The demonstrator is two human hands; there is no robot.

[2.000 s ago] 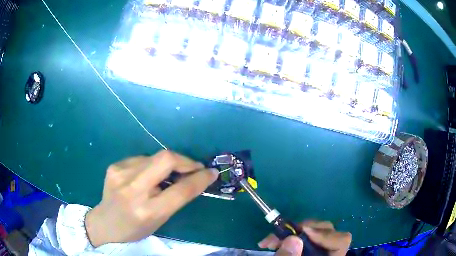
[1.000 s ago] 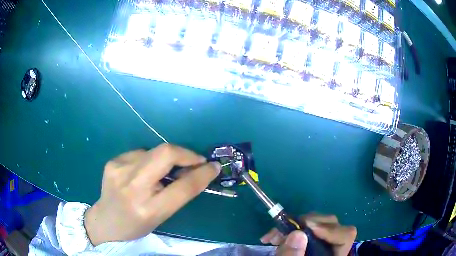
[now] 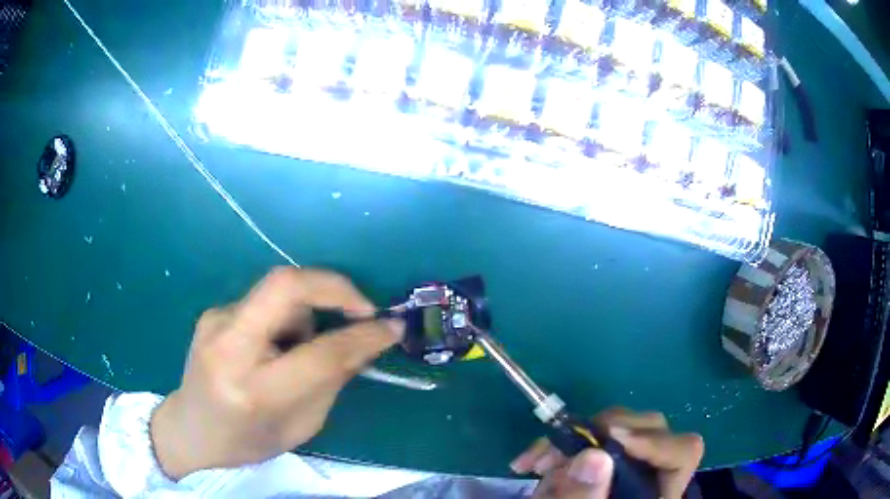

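Observation:
The round dark circuit board [image 3: 434,326] lies on a small black block [image 3: 472,295] with a yellow corner, on the green mat. My left hand [image 3: 278,356], slightly blurred, is at the board's left edge. Its fingers are closed on the solder wire [image 3: 220,190], which runs in from the upper left. A thin dark tool, likely tweezers, also shows at these fingers, its tip at the board's upper left. My right hand [image 3: 615,458] grips the soldering iron [image 3: 517,372] by its black handle. The iron's tip is at the board's right side; exact contact is unclear.
A large glaring clear tray [image 3: 488,146] spans the top. A round tub of silver bits [image 3: 786,317] stands at right, beside a black box [image 3: 847,336]. Another round board [image 3: 57,166] lies far left. A pale rod [image 3: 405,380] lies below my left fingers. Dark-handled cutters [image 3: 804,112] lie upper right.
My left fingers have drawn back left from the board, uncovering more of it. The pale wire end seen over the board before no longer shows there. The iron stays at the board's right side.

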